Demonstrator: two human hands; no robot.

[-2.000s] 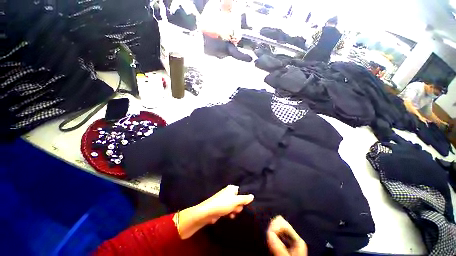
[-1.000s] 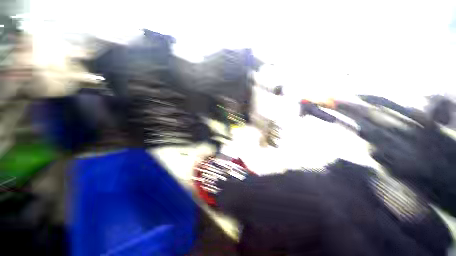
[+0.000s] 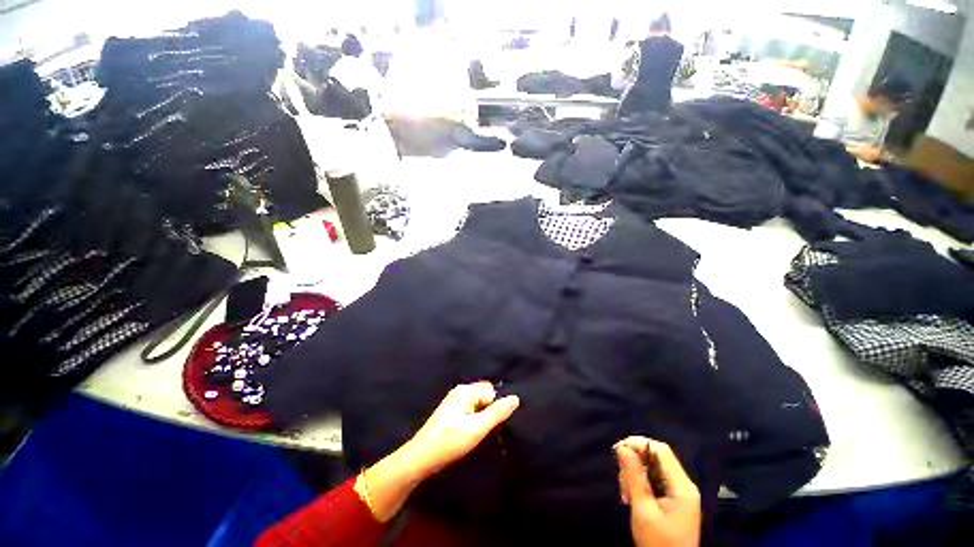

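A dark padded jacket (image 3: 470, 310) lies spread on the white table in front of me, its checked lining (image 3: 575, 227) showing at the neck. My left hand (image 3: 466, 420) is over the jacket's lower middle, thumb and fingers pinched together; what is between them is too small to tell. My right hand (image 3: 654, 483) is to the right and nearer the bottom edge, fingertips pinched, possibly on something thin and dark; I cannot tell what. A red tray (image 3: 199, 387) of small black and white rounds stands at the left table edge, partly behind the sleeve.
Tall jacket stacks (image 3: 192, 118) stand at the left. A phone (image 3: 247, 300), a strap and an olive flask (image 3: 349, 212) are behind the tray. A jacket heap (image 3: 684, 160) lies at the back, a folded jacket (image 3: 908, 310) at the right. Blue bins (image 3: 139, 459) are below the table. People are beyond.
The view swung left, blurred, and came back to the jacket. The hands, out of view in the blurred frame, are over it again, farther apart than at first. The jacket's right side lies differently.
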